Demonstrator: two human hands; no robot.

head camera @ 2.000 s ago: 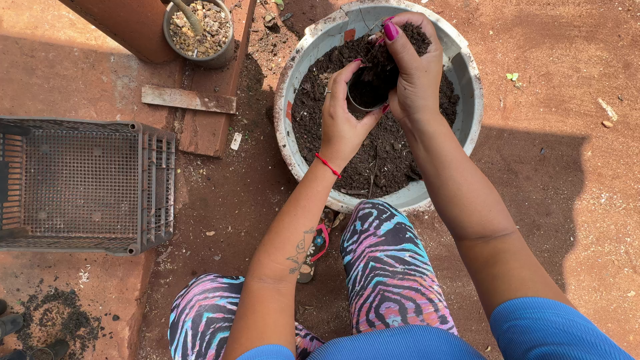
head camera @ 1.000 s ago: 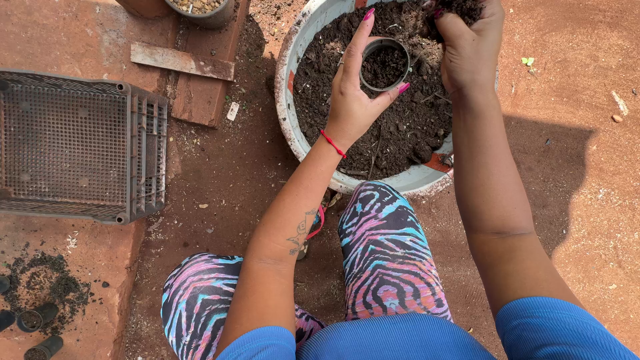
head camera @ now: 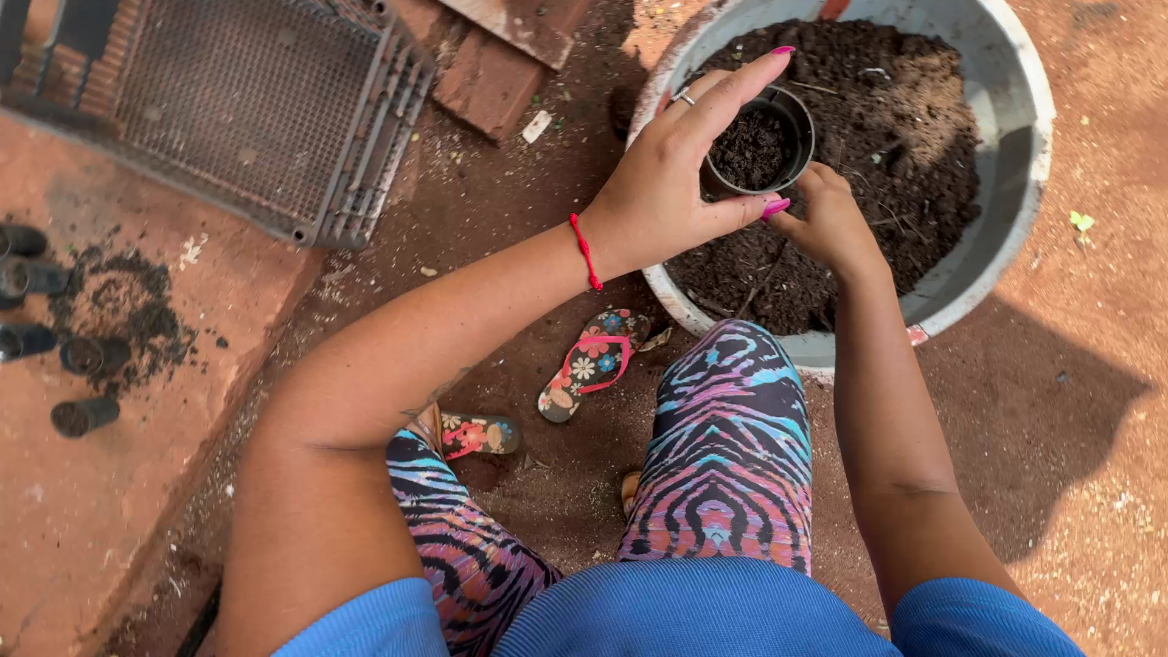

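My left hand curves around a small dark plant pot, thumb on its near side and fingers on its far side. Dark soil lies inside the pot, below its rim. My right hand is at the pot's near right side, fingertips close to my left thumb; whether it grips the pot or soil is hidden. Both hands are over a large round grey tub holding loose dark potting soil, heaped toward the far side.
A black plastic crate stands at the upper left by brick pieces. Several small dark pots and spilled soil lie on the ledge at left. A floral flip-flop lies on the ground between the legs and tub.
Soil now shows inside the pot, which looked empty a second ago. My right hand, at the tub's far right with soil then, has come down beside the pot. The view has turned.
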